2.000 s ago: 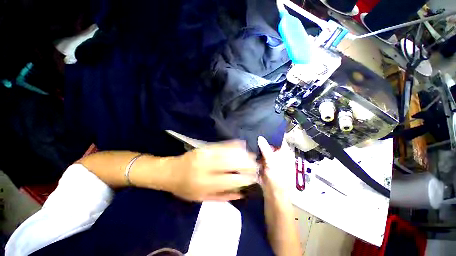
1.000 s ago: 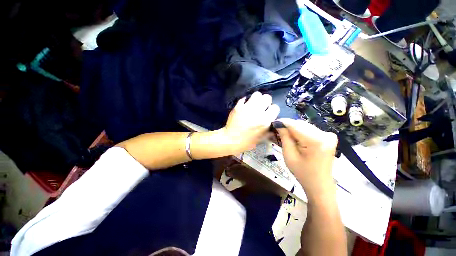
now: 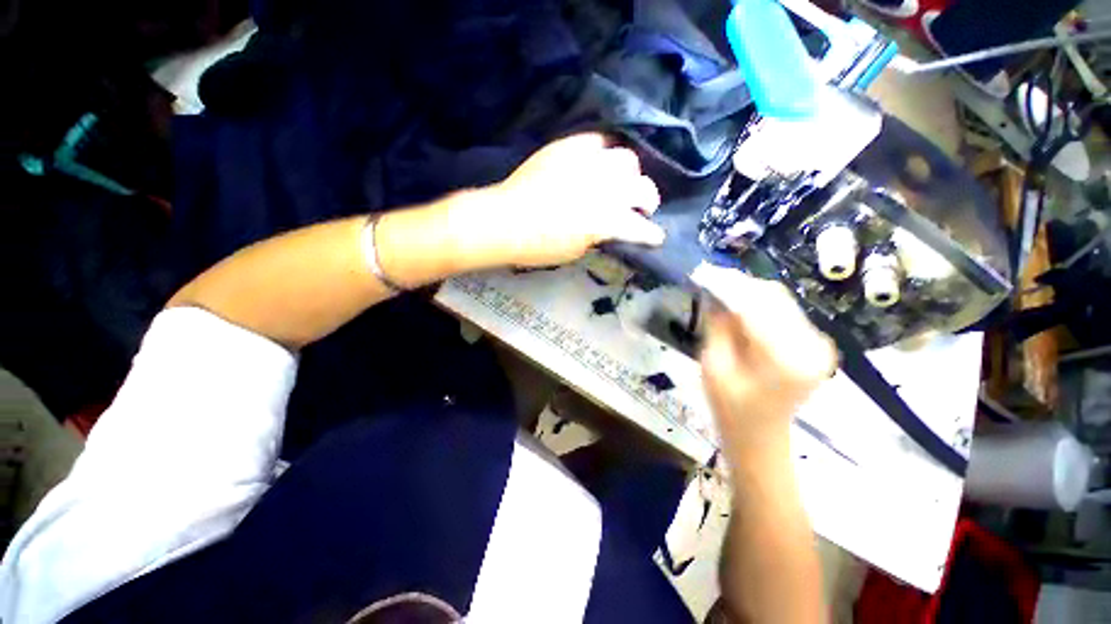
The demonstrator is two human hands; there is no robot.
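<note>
The dark garment [image 3: 402,134] is heaped at the left and back, its blue-grey part reaching the needle area [image 3: 731,226] of the sewing machine [image 3: 926,244]. My left hand [image 3: 573,201] is closed on the cloth edge, left of the needle. My right hand [image 3: 761,347] is in front of the needle, fingers curled and blurred at the cloth's near edge. A small dark piece shows by its fingers; whether they grip it or the cloth is unclear. A black band [image 3: 895,408] runs diagonally over the white table [image 3: 889,512].
Small dark scraps [image 3: 659,382] lie on the table near its printed scale [image 3: 548,335]. A blue piece [image 3: 774,61] stands above the machine head. Dark scissors [image 3: 1036,146] lie at the far right. A white cylinder [image 3: 1036,467] and red basket [image 3: 1011,573] are at lower right.
My hands were together in front of the table; they have moved apart. My left hand has moved up and left since a second ago. The right has moved slightly down, uncovering scraps on the table.
</note>
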